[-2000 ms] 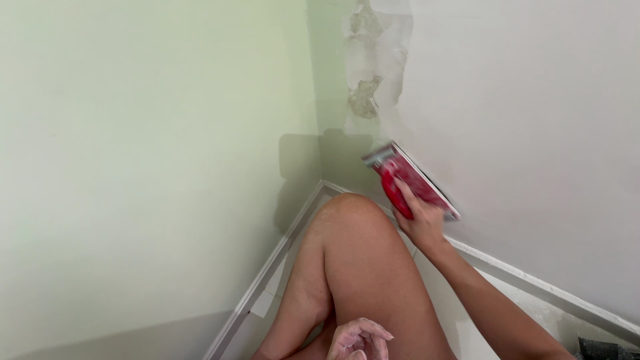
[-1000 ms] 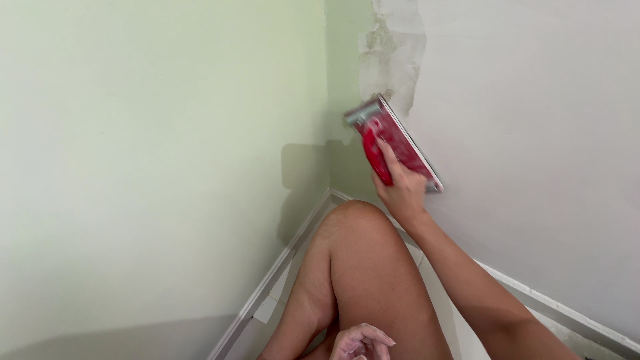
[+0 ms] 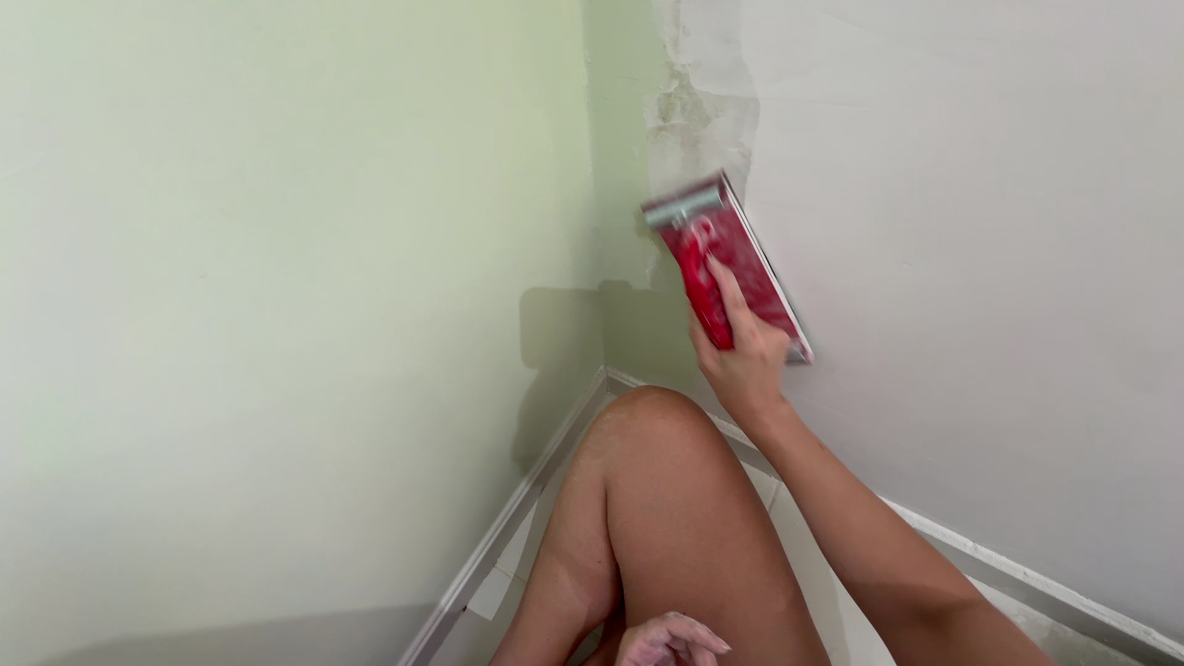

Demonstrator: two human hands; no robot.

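Observation:
My right hand [image 3: 747,356] grips the red handle of a hand sander [image 3: 731,268], a flat red plate with a metal clamp at its upper end. The sander lies tilted against the right wall, over the lower part of a rough, patched strip of plaster [image 3: 703,120] beside the corner. Its outline is slightly blurred. My left hand [image 3: 671,640], whitened with dust, rests near my thigh at the bottom edge, fingers loosely curled, with nothing seen in it; part of it is cut off by the frame.
A pale green wall [image 3: 296,277] stands on the left, meeting the grey-white right wall [image 3: 971,231] at the corner. Baseboards [image 3: 999,564] run along both walls above a tiled floor [image 3: 490,592]. My bent knee [image 3: 657,416] is close to the corner.
Between the first two frames, my right hand moved the sander up along the right wall. It is still gripped and against the wall now. My left hand stays low by my leg.

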